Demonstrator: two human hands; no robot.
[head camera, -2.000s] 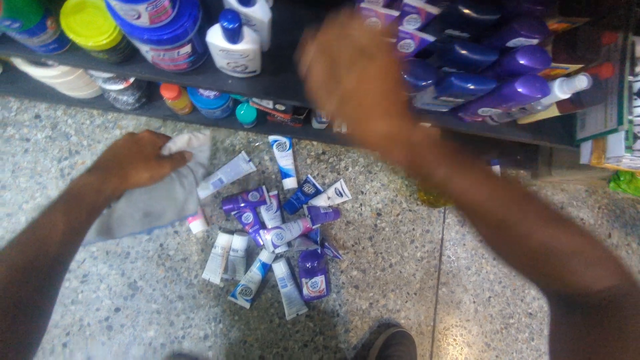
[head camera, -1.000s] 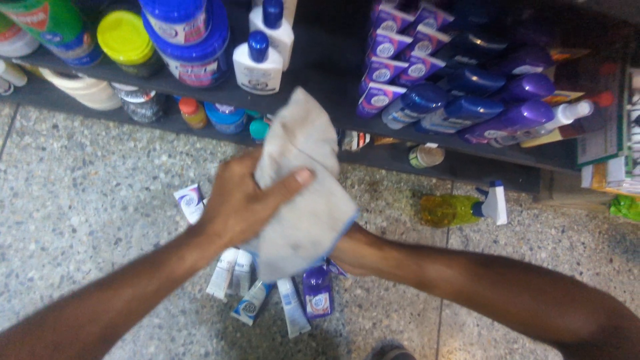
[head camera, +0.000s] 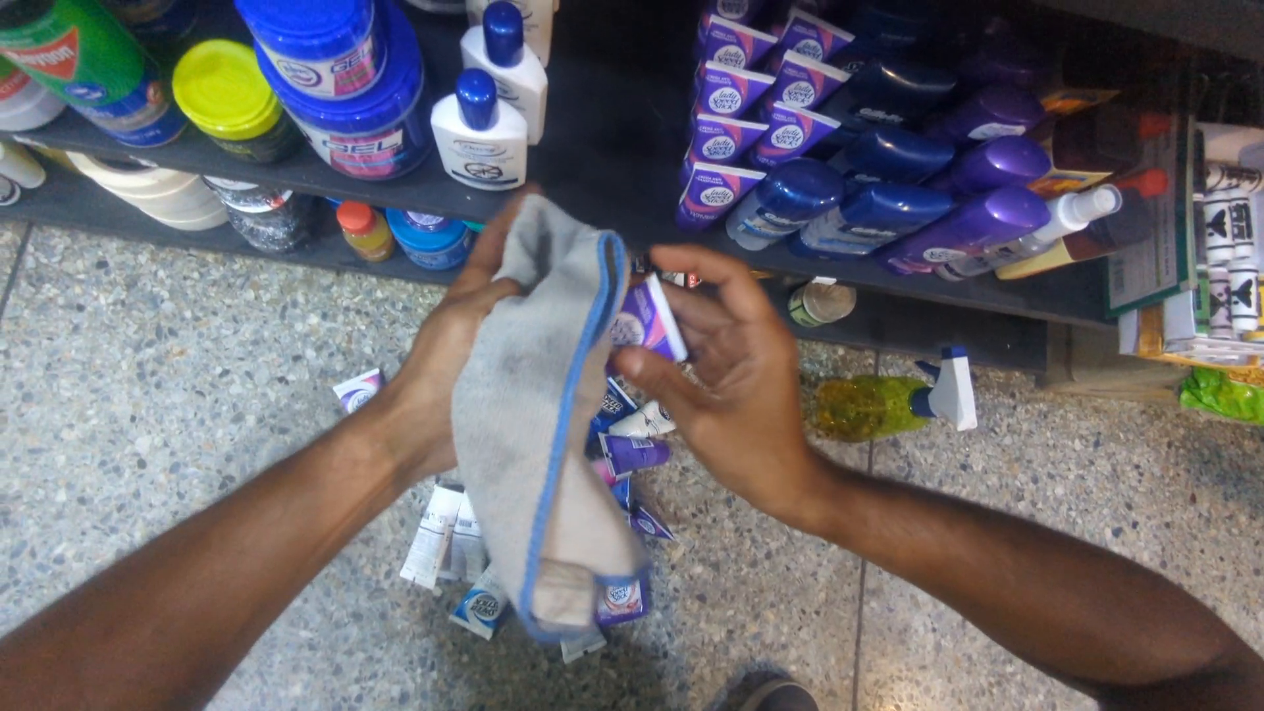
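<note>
My left hand (head camera: 449, 346) grips a grey cloth with a blue stitched edge (head camera: 523, 395), which hangs down in front of me. Between the thumb and fingers of my right hand (head camera: 726, 365) is a purple Lady Speed Stick tube (head camera: 649, 321), its other end hidden by the cloth. Below, several small tubes lie loose on the speckled floor, among them a white one (head camera: 431, 533), a blue and white one (head camera: 481, 604) and a purple one (head camera: 634, 452). The cloth covers part of this pile.
A dark shelf (head camera: 592, 197) crosses the top, bearing blue gel tubs (head camera: 346, 138), white bottles with blue caps (head camera: 481, 138), upright purple tubes (head camera: 719, 193) and Gillette deodorants (head camera: 785, 202). A spray bottle with yellow liquid (head camera: 869, 407) lies on the floor at the right. A shoe (head camera: 780, 694) shows at the bottom.
Two seconds ago my right hand was up at the shelf and my left held the cloth low at the left. Both hands have come together, and the purple tube now shows in my right.
</note>
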